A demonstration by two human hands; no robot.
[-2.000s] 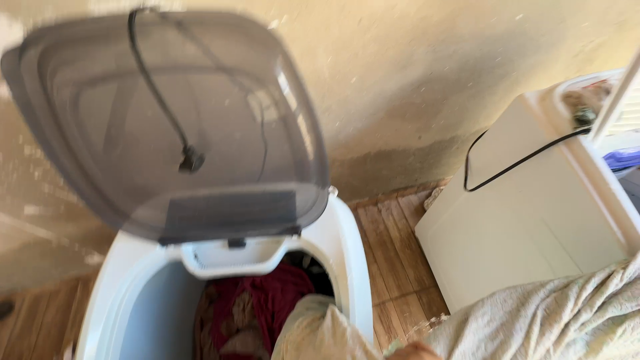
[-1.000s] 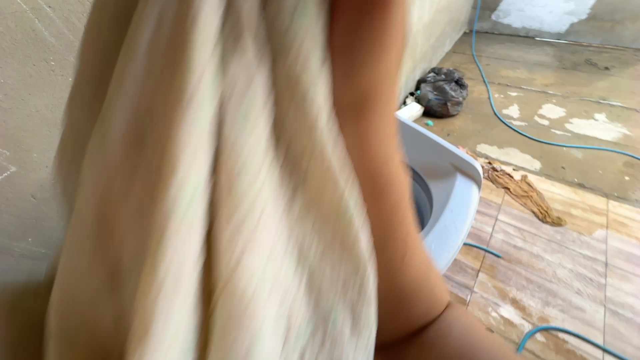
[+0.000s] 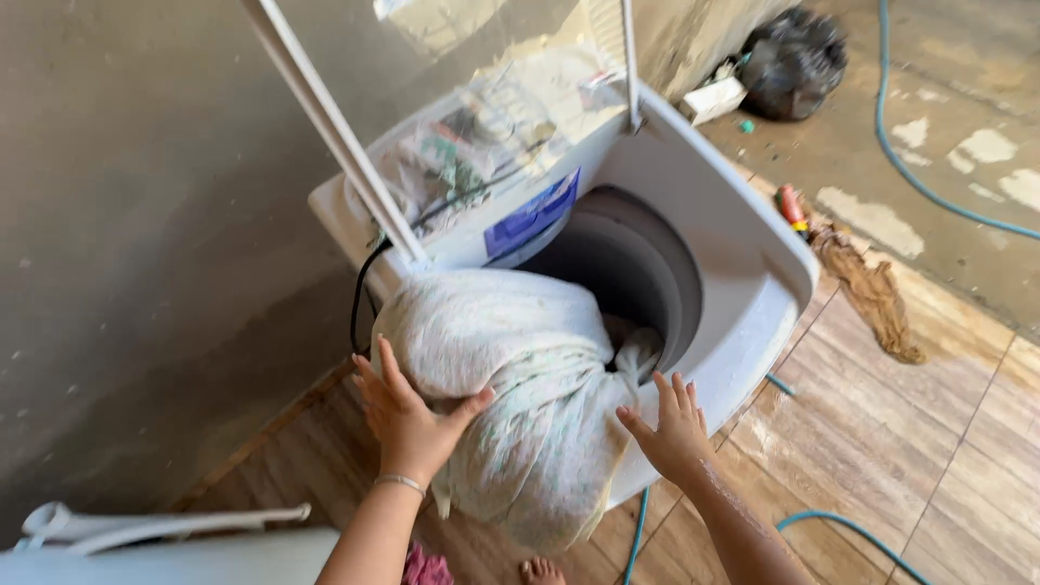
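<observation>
A large bundle of wet, pale cloth (image 3: 528,390) lies over the front left rim of a white washing machine (image 3: 731,219), partly hanging down outside it. One end of the cloth reaches into the dark round tub (image 3: 626,252). My left hand (image 3: 414,414), with a bracelet at the wrist, rests spread against the cloth's left side. My right hand (image 3: 670,426) is by the cloth's right edge, fingers apart, above the machine's front rim; whether it touches the cloth I cannot tell. The machine's lid stands raised, seen nearly edge-on.
A clear plastic bag (image 3: 447,162) and a black cable lie on the machine's back panel. Beyond are a black garbage bag (image 3: 795,65), a brown rag (image 3: 869,284) and a blue hose (image 3: 902,162) on the floor. Another white appliance (image 3: 195,556) is at the lower left, near pink cloth (image 3: 426,566).
The view has swung from the other machine with the dark lid to this one. The pale cloth, raised before my view one second ago, now lies on this machine's rim.
</observation>
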